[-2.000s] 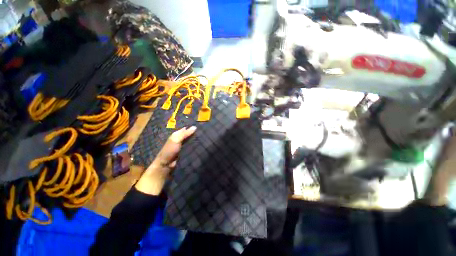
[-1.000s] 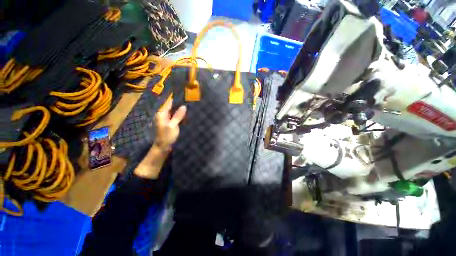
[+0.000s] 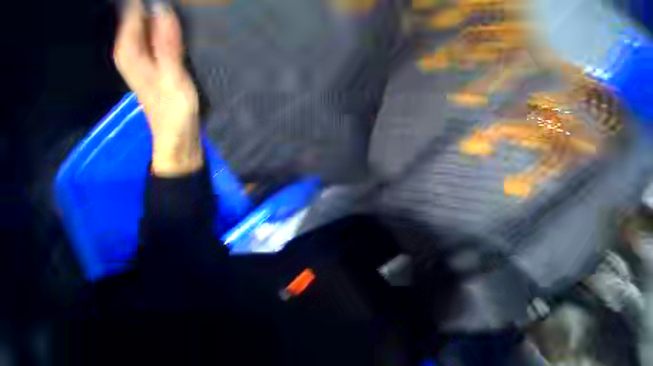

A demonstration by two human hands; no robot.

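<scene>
The frame is strongly blurred. My left hand (image 3: 166,93) is at the upper left, in a black sleeve, with its fingertips near the top edge. It is at the left edge of a dark grey panel (image 3: 286,93); whether it grips the panel cannot be told. More dark panels (image 3: 444,179) lie to the right, with blurred orange-yellow handles (image 3: 530,146) on them. My right hand is not in view.
A blue bin (image 3: 104,207) is below and beside my left forearm. Another blue thing (image 3: 626,78) is at the upper right. A small orange-red item (image 3: 299,283) shows against black clothing at the lower middle. Blurred pale shapes are at the lower right.
The view has swung left and down, so the sewing machine head and phone are out of sight. My left hand now shows at the upper left, beside a different part of the panels.
</scene>
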